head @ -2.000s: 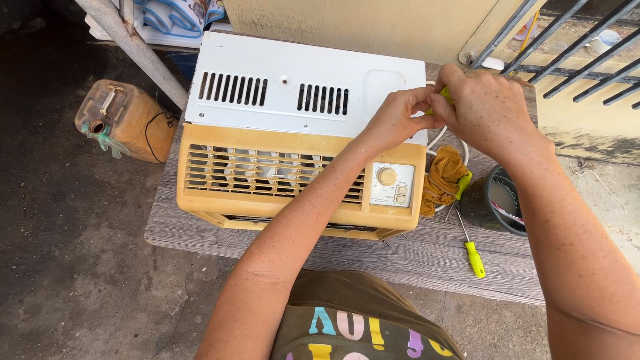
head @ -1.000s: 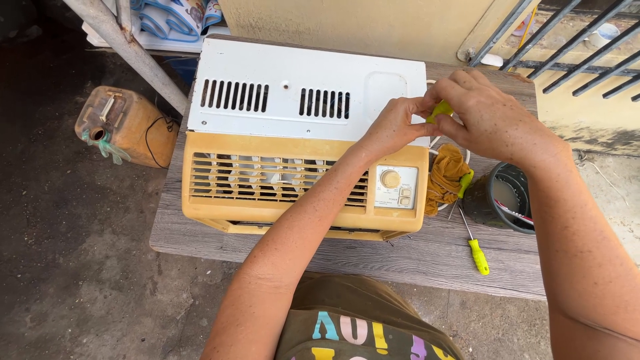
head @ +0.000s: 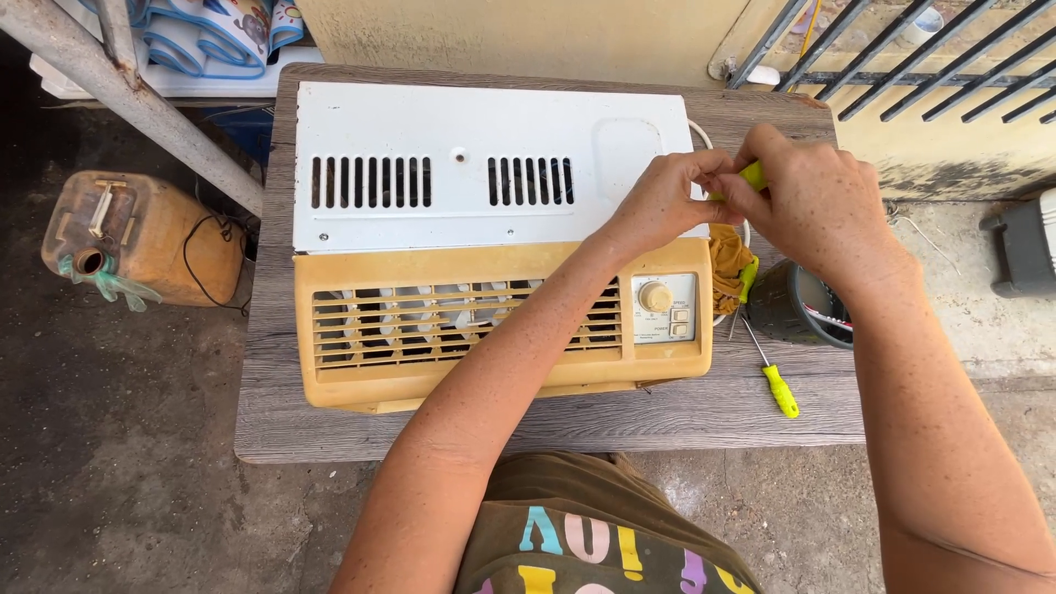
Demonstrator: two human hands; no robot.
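A window air conditioner with a white metal casing [head: 462,198] and a yellowed plastic front grille [head: 470,363] sits on a wood-grain table. Over the casing's right side, my right hand [head: 813,202] grips the yellow-green handle of a screwdriver [head: 753,176]; its tip is hidden. My left hand [head: 672,198] is beside it, fingers pinched near the front of that handle; whether they hold the shaft cannot be told. The control panel [head: 664,308] with its knob is below my hands. A second screwdriver [head: 780,390] lies on the table to the right of the grille.
A brown cloth [head: 728,264] with another yellow-green handle [head: 748,279] lies beside the unit, near a dark bucket [head: 792,305]. Metal bars [head: 891,80] stand at upper right. A dirty plastic jerrycan [head: 148,239] stands on the floor at left, below a slanting metal pole [head: 165,124].
Both hands stay together at the casing's right side around the yellow-green handle. My right hand's pose on the handle has shifted slightly.
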